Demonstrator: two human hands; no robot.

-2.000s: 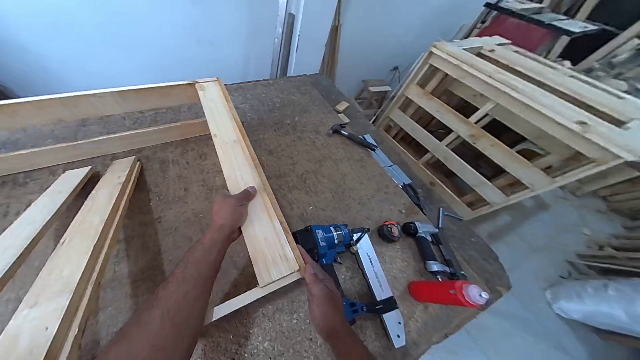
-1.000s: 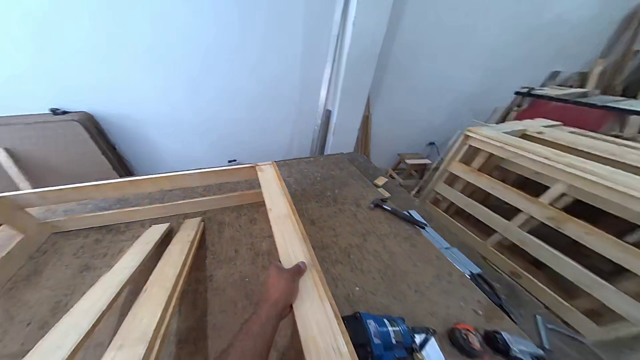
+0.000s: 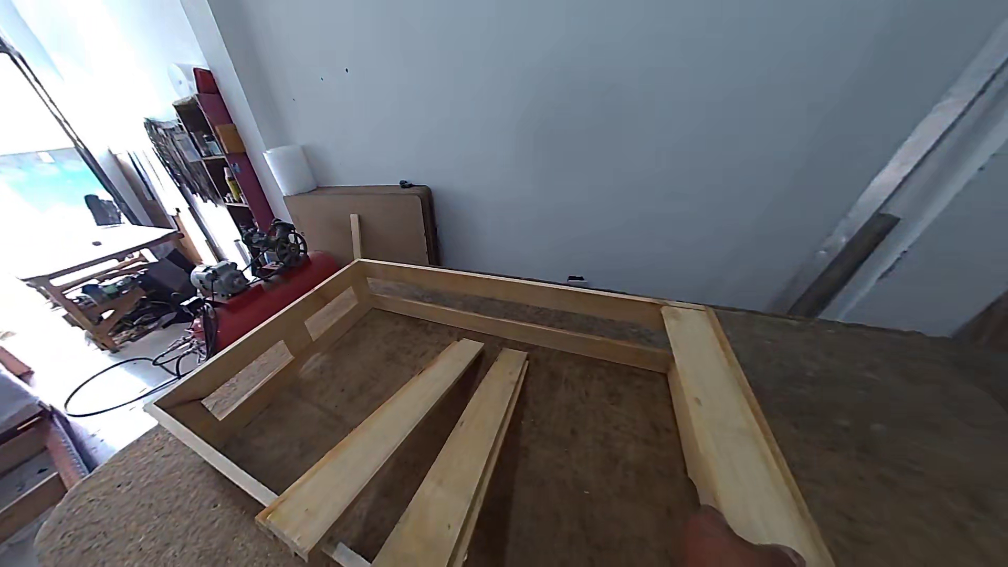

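Note:
A rectangular wooden frame (image 3: pixel 504 287) lies on the brown workbench (image 3: pixel 583 441). A flat board (image 3: pixel 732 409) lies along the frame's right end. At the lower right edge of the view, my left hand (image 3: pixel 732 543) rests on this board's lower part, mostly cut off, so its fingers are only partly visible. Left of it, one loose wooden slat (image 3: pixel 378 449) slants across the frame's near side, and beside it a pair of slats (image 3: pixel 461 465) lies one on the other. My right hand is out of the picture.
Beyond the bench's far left stands a red air compressor (image 3: pixel 268 303) with a black hose (image 3: pixel 118 386) on the floor. Brown panels (image 3: pixel 370 224) lean on the wall. Farther left are a shelf (image 3: pixel 224 157) and a table (image 3: pixel 94 248). A metal profile (image 3: pixel 906 173) leans at the right.
The view has swung left, leaving the nailer and other tools outside it. My right hand, on the board's near end two seconds ago, has left the view. My left hand remains at the board.

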